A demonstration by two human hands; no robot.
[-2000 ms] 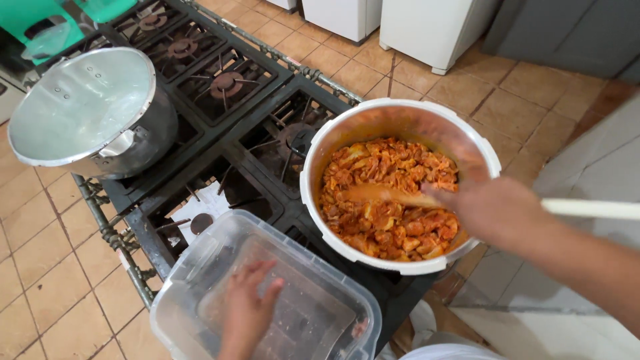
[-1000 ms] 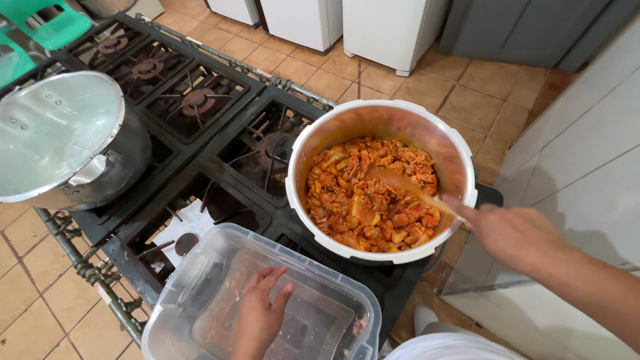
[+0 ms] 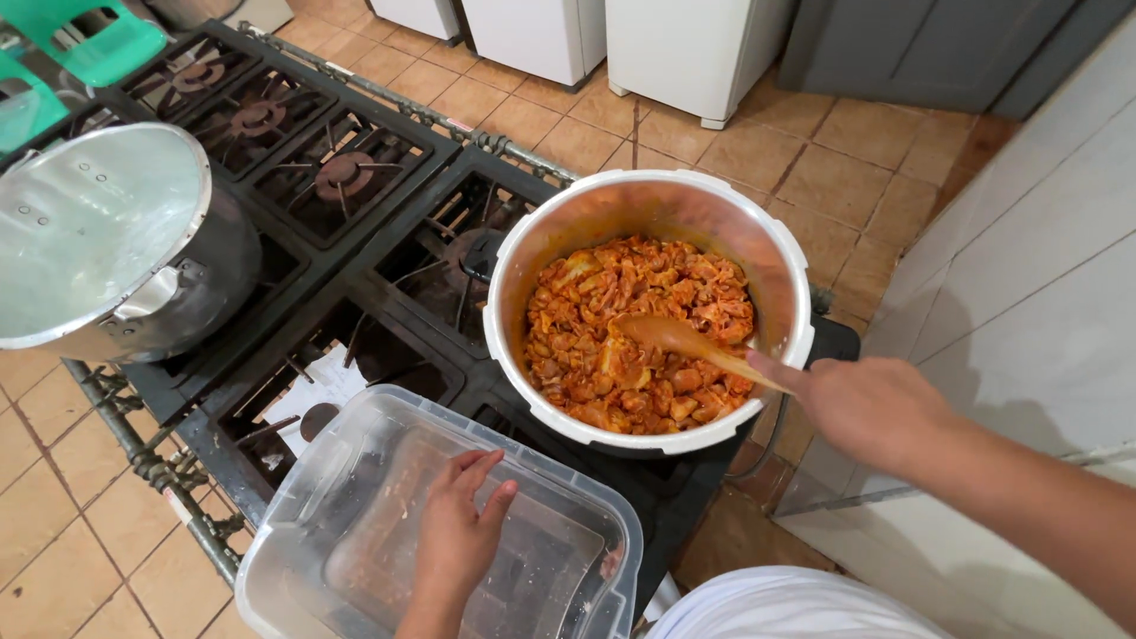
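My right hand (image 3: 865, 404) grips the handle of a wooden spoon (image 3: 679, 342), whose bowl rests in chopped, red-orange sauced meat (image 3: 621, 284). The food lies in a deep aluminium pressure cooker pot (image 3: 790, 266) without a lid, standing on the gas stove at the right. My left hand (image 3: 461, 519) has its fingers apart and holds nothing. It is over a clear plastic container (image 3: 568, 497) at the stove's near edge, which has a few bits of residue in it; whether the hand touches it I cannot tell.
A large aluminium pot (image 3: 106, 231) stands on the stove (image 3: 355, 293) at the left. A white paper (image 3: 315, 390) lies across a near burner. Pipes run along the stove's edges. Green plastic chairs (image 3: 98, 40) are at the far left, white appliances (image 3: 683, 53) at the back, a tiled wall (image 3: 1047, 293) at the right.
My right hand has moved the wooden spoon through the food, and its bowl is now lower in the pot. My left hand stays over the plastic container.
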